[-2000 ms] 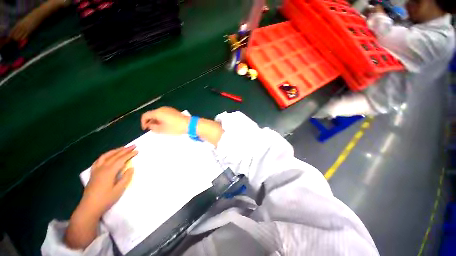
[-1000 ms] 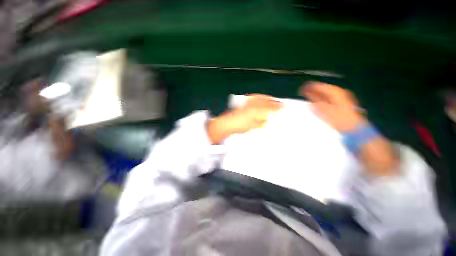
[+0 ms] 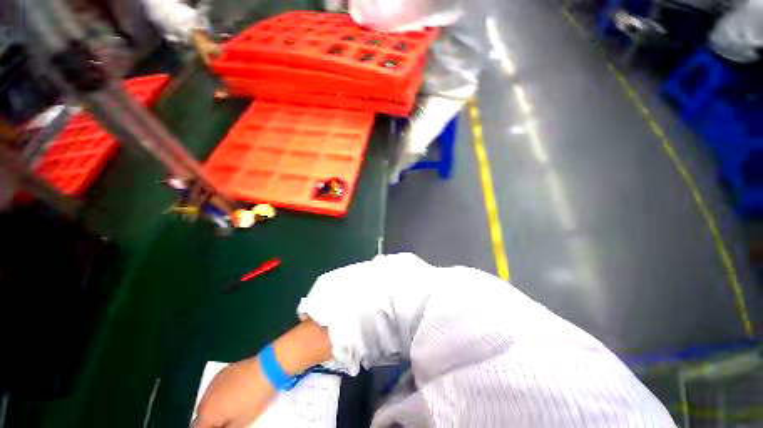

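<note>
White paper sheets with faint printed lines lie at the bottom of the view on the green bench. My right hand rests on or over the paper, cut off by the bottom edge; its fingertips are out of the picture, so its grip cannot be told. A bright blue wrist strap is around the right wrist. My left hand is out of view.
A red-handled screwdriver lies beyond my right hand. An orange-red tray holds one dark unit; stacked trays stand behind it. Small yellow-white pieces and a blurred metal post are at left. A coworker's white sleeve is behind.
The view has swung to the right since the earlier frames. My left hand has left the picture, and my right hand and the paper now sit at the bottom edge.
</note>
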